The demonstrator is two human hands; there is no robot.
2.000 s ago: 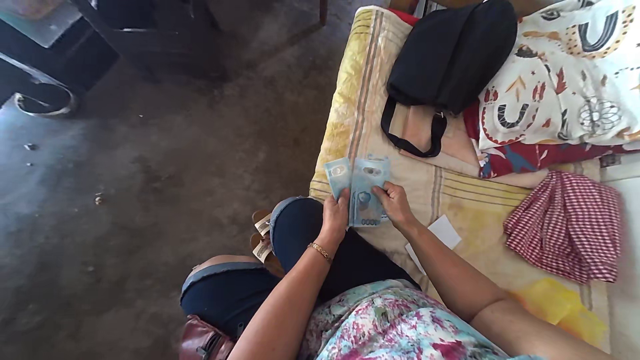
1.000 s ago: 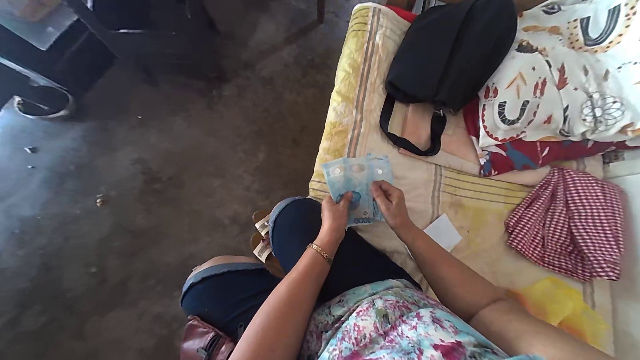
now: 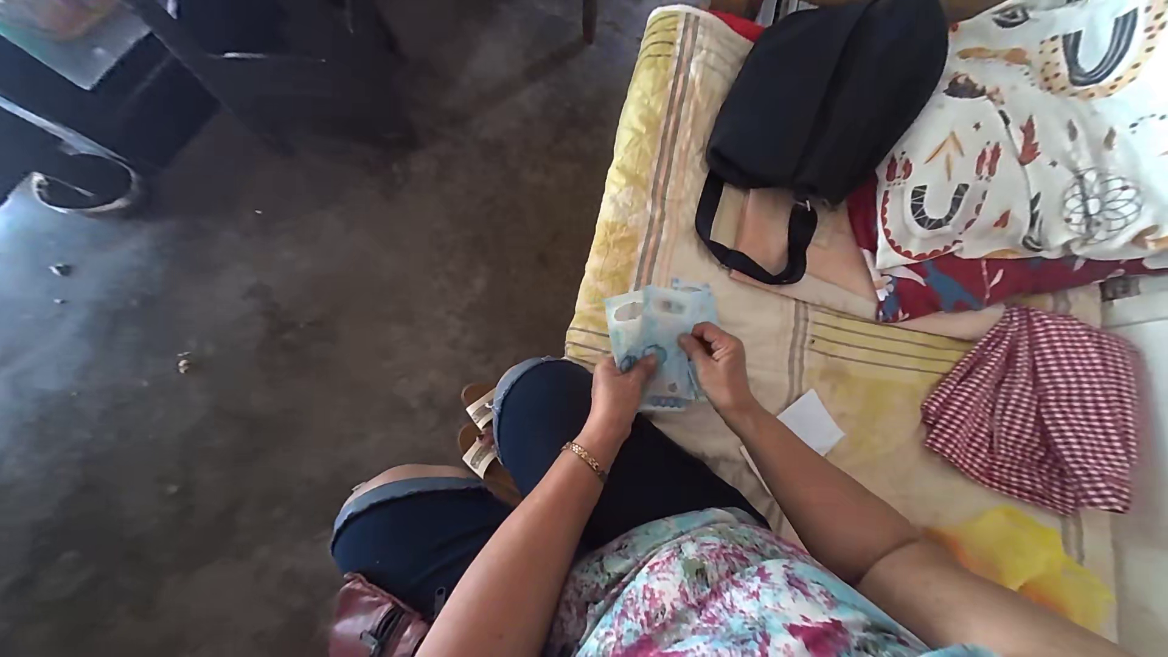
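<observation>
Several light blue banknotes are fanned out in front of me, above my knee and the bed's edge. My left hand grips their lower left side, its thumb lying over the front. On the right side my right hand pinches a note between thumb and fingers. A bracelet circles my left wrist. To the right of my right forearm lies a white piece of paper on the bedding.
The striped bedding carries a black bag with a strap, a patterned pillow, a red-and-white checked cloth and a yellow translucent item. A maroon bag is beside my leg. Dark furniture stands at upper left.
The banknotes have shifted within my hands, and their fan has changed shape. Both hands stay at about the same place.
</observation>
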